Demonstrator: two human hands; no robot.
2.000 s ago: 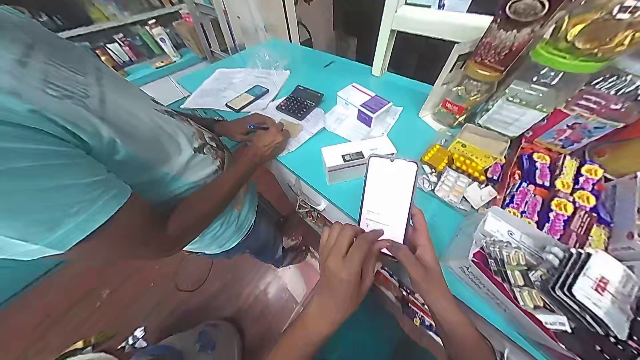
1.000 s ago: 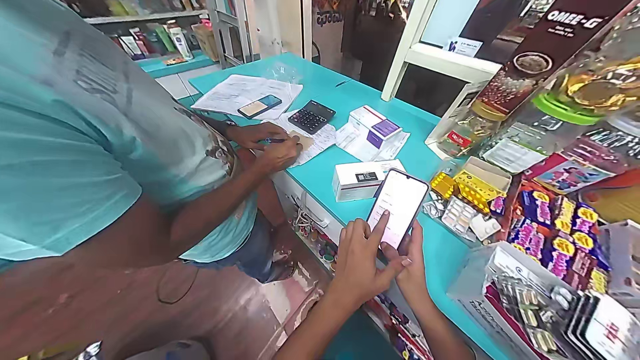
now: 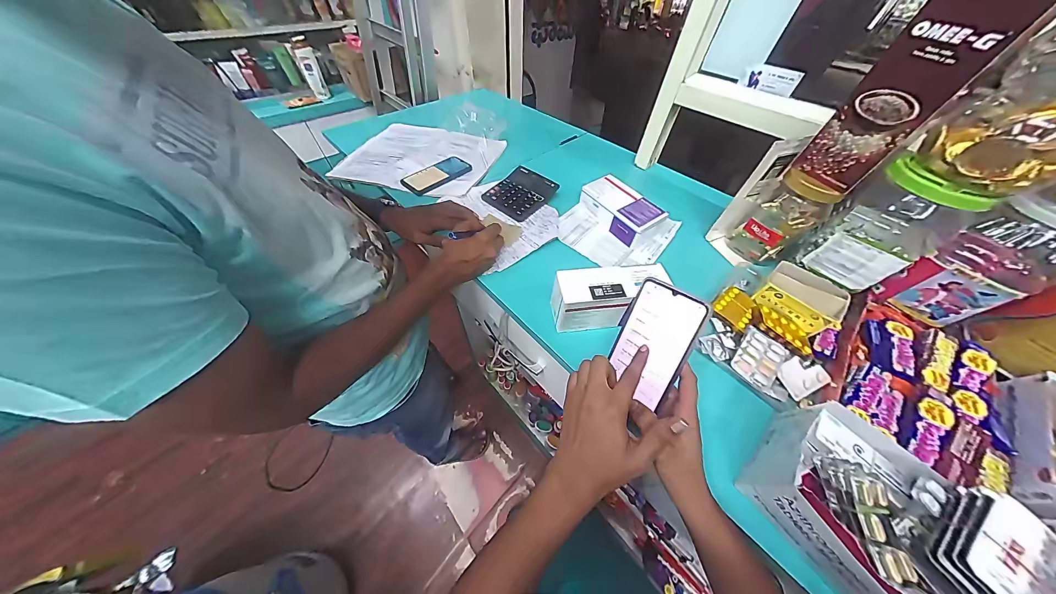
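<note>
A smartphone (image 3: 660, 338) with a lit white screen is held tilted over the counter's front edge. My right hand (image 3: 681, 412) is closed around its lower part from behind and the right side. The index finger of my left hand (image 3: 606, 421) rests on the screen, with the thumb spread apart below the phone. Just behind the phone lies a white medicine box (image 3: 598, 297). Farther back, another white and purple box (image 3: 623, 210) sits on a folded paper leaflet (image 3: 582, 235). To the right are yellow blister packs (image 3: 734, 307) and an opened yellow carton (image 3: 800, 305).
At left a person (image 3: 462, 243) holds a blue pen over papers beside a black calculator (image 3: 520, 194) and another phone (image 3: 436, 175). Plastic jars (image 3: 780, 219), wrapped sweets (image 3: 924, 388) and a box of blister packs (image 3: 784, 487) crowd the turquoise counter (image 3: 528, 285) on the right.
The phone has turned, its top leaning further right. My left hand's index finger now reaches higher onto the screen than two seconds ago. The other person's hands stay over the papers.
</note>
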